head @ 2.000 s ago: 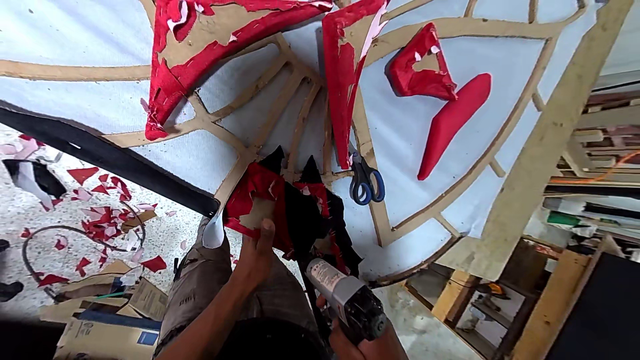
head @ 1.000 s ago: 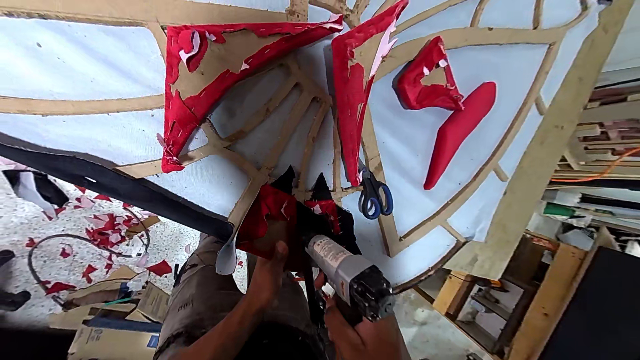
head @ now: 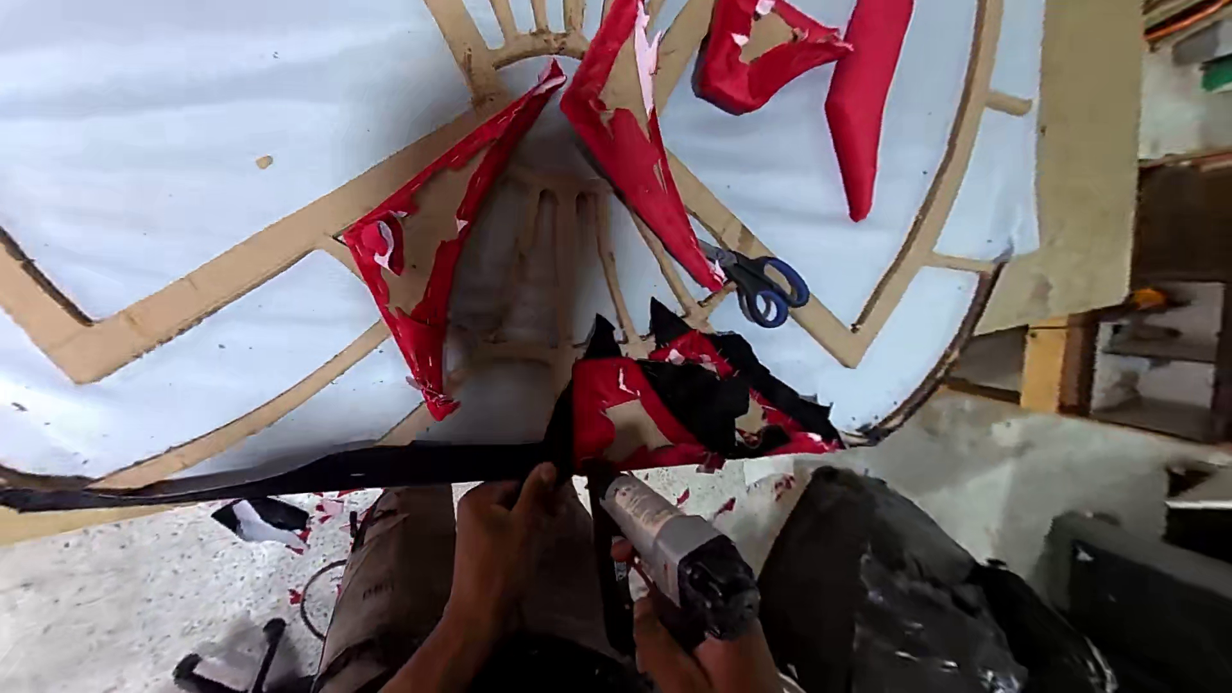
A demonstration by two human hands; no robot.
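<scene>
My right hand (head: 674,635) grips a grey and black pneumatic staple gun (head: 679,553), its nose at the lower edge of a red and black fabric-covered piece (head: 630,419). Close to its left, my left hand (head: 510,525) pinches the black fabric strip (head: 414,465) at the edge of the work, thumb up. Above lie a triangular red-covered piece (head: 438,226), a long bent red-covered piece (head: 635,154) and scissors with blue-rimmed handles (head: 765,284). My right hand's fingers are partly hidden behind the tool.
A wide tan frame (head: 207,289) over white cloth spans the view. Two more red pieces (head: 760,72) (head: 866,106) lie at upper right. Red scraps and a black and white scrap (head: 260,520) are on the floor. A dark plastic-covered bulk (head: 876,587) stands at lower right, wooden shelving (head: 1155,356) beyond.
The view has shifted and turned greatly. My left hand has gone from the red-covered piece to the black strip beside it. The staple gun remains in my right hand.
</scene>
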